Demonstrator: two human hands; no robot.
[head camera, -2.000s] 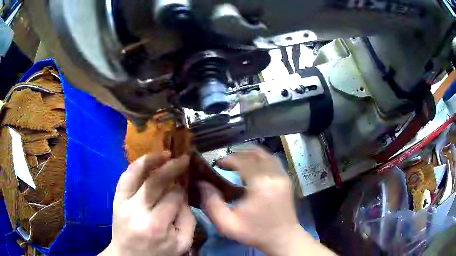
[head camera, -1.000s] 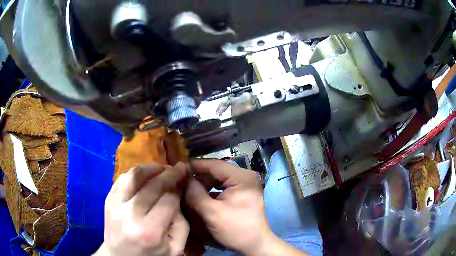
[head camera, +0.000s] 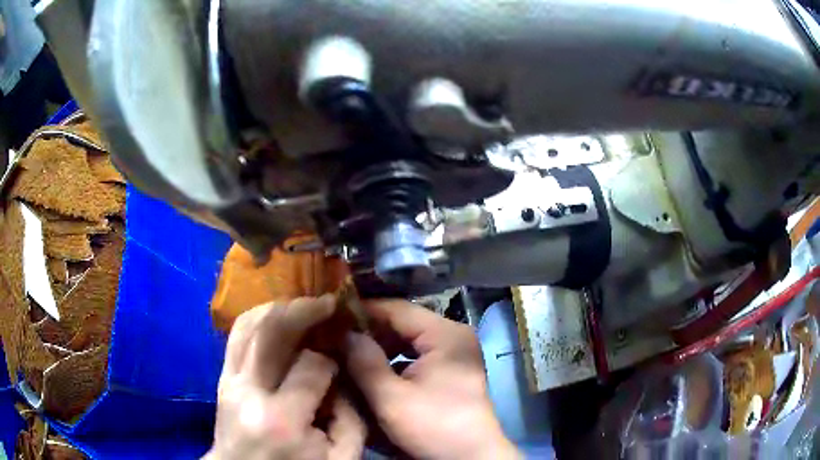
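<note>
An orange-tan leather workpiece (head camera: 261, 284) lies under the head of the sewing machine (head camera: 539, 63), with a darker brown part hanging between the hands. My left hand (head camera: 274, 382) pinches its near edge from the left. My right hand (head camera: 432, 377) pinches the edge from the right, its fingertips close to the left ones. The ribbed tension dial (head camera: 401, 247) sits just above the fingertips. The needle and presser foot are mostly hidden behind the head and cannot be made out clearly.
A blue bin (head camera: 166, 314) at left holds brown cut pieces (head camera: 72, 193) with a white slip (head camera: 36, 260) on them. The cylinder arm (head camera: 512, 260) runs right from the work. A clear plastic bag (head camera: 674, 404) and brown pieces lie lower right, beside a red edge.
The view has shifted, so the machine sits lower in the picture. The right hand has come in from the right to pinch the edge beside the left hand, which keeps its hold.
</note>
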